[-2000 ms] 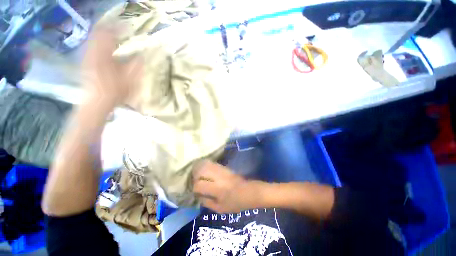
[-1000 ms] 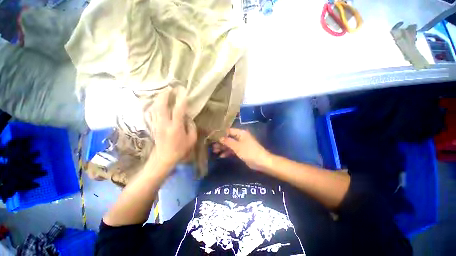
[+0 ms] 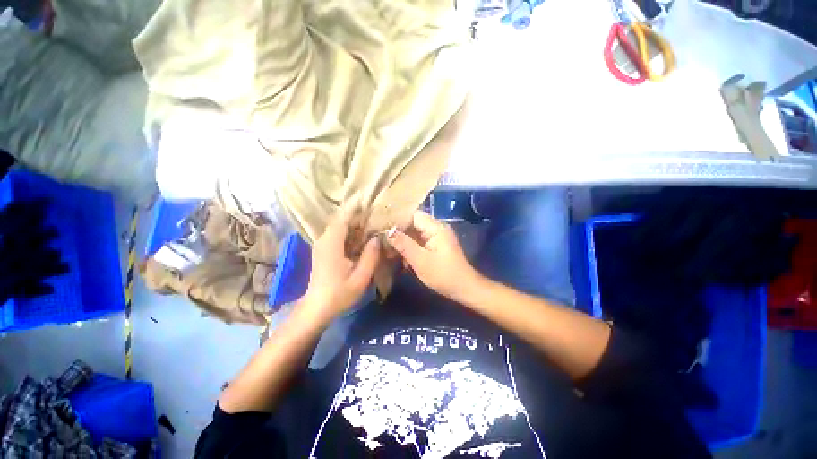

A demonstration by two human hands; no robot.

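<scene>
A large khaki garment (image 3: 305, 90) lies over the left part of the white table and hangs over its front edge toward my lap. My left hand (image 3: 345, 264) and my right hand (image 3: 432, 255) meet at the garment's lower end, near my chest. Both hands pinch its edge between the fingertips, with a small white bit showing between them. The fingertips partly hide the edge. A thin white cloth (image 3: 219, 166) shows at the garment's left side.
Red and yellow handled scissors (image 3: 638, 54) and a tan strip (image 3: 751, 116) lie on the white table (image 3: 555, 116). Tan pieces (image 3: 224, 269) are heaped below. Blue crates stand left (image 3: 76, 251) and right (image 3: 739, 359). Grey-green bundles (image 3: 72, 108) are far left. A red container (image 3: 793, 273) is right.
My left hand has come down off the cloth on the table to the hanging edge, beside my right hand. The view has tilted down, and the garment now hangs bunched between both hands.
</scene>
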